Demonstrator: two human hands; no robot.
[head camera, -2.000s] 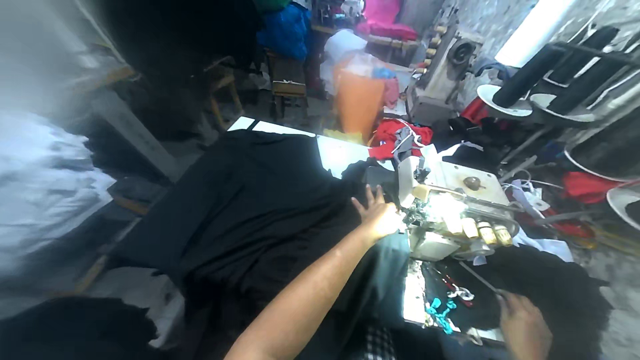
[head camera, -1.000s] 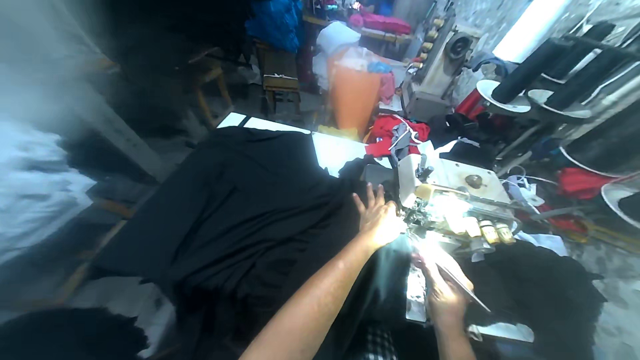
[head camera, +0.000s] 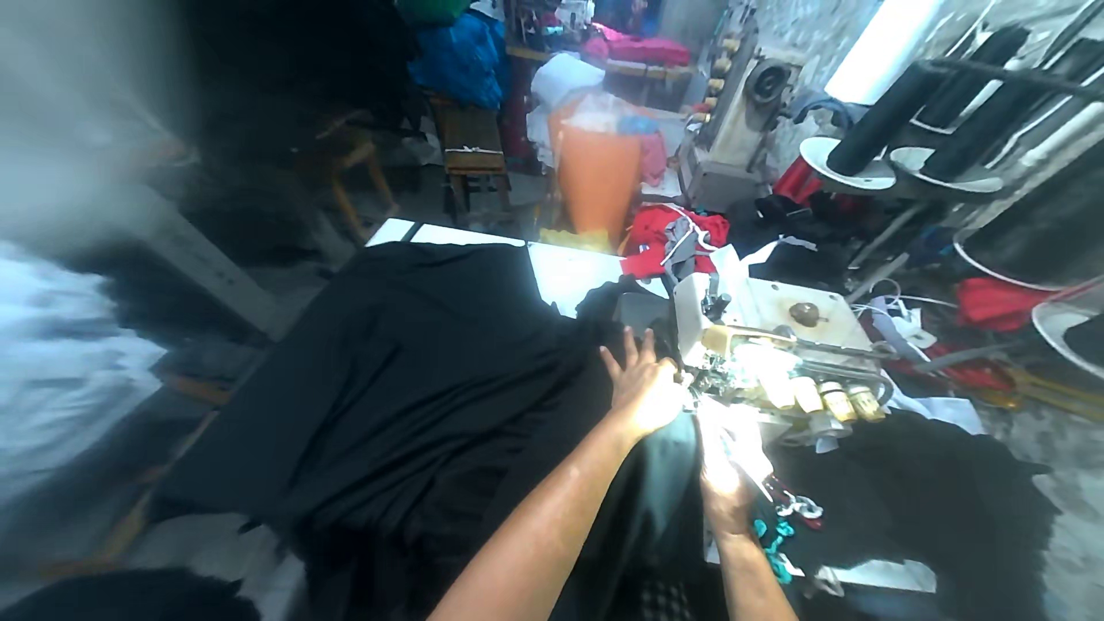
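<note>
A large piece of black fabric (head camera: 414, 345) spreads over the sewing table and hangs down its front. My left hand (head camera: 645, 392) lies on the fabric with fingers spread, close to the needle area of an overlock sewing machine (head camera: 776, 345). Just in front of the machine, my right hand (head camera: 726, 474) is raised beside the fabric's edge. It grips a thin, pointed metal tool (head camera: 757, 461), possibly tweezers, which slants down to the right. Strong glare from the machine's lamp hides the fingertips and the needle.
Black thread cones (head camera: 888, 121) stand on a rack at right. Red cloth (head camera: 673, 233) lies behind the machine, near an orange bin (head camera: 599, 177). Teal cord (head camera: 779, 548) and more black fabric (head camera: 914, 509) are at lower right. A wooden stool (head camera: 473, 142) stands beyond the table.
My right hand has moved from the lower right, up and left to the front of the machine, with the thin tool in it. My left hand stays at nearly the same spot on the fabric.
</note>
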